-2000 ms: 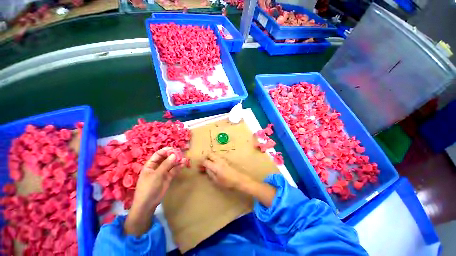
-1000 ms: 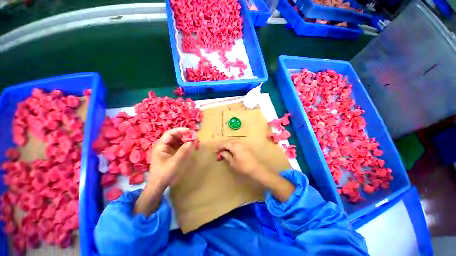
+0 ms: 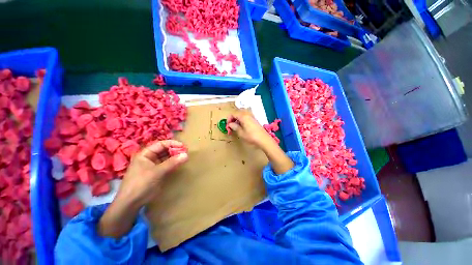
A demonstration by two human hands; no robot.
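My left hand pinches a pink-red cup-shaped part between thumb and fingers, above the left edge of the tan cardboard. My right hand is at the green dish and holds a small pink-red part in its fingertips at the dish's right side. Whether the part touches the dish is hard to tell. The dish lies within drawn lines on the cardboard. A pile of pink-red parts lies to the left on a white sheet.
Blue trays of pink-red parts stand at left, far and right. A small heap of joined pieces lies at the board's right edge. A white bottle is at its upper right corner. A translucent grey bin is far right.
My right hand has moved from the middle of the cardboard up to the green dish with the small part. My left hand still holds its part. The view has shifted.
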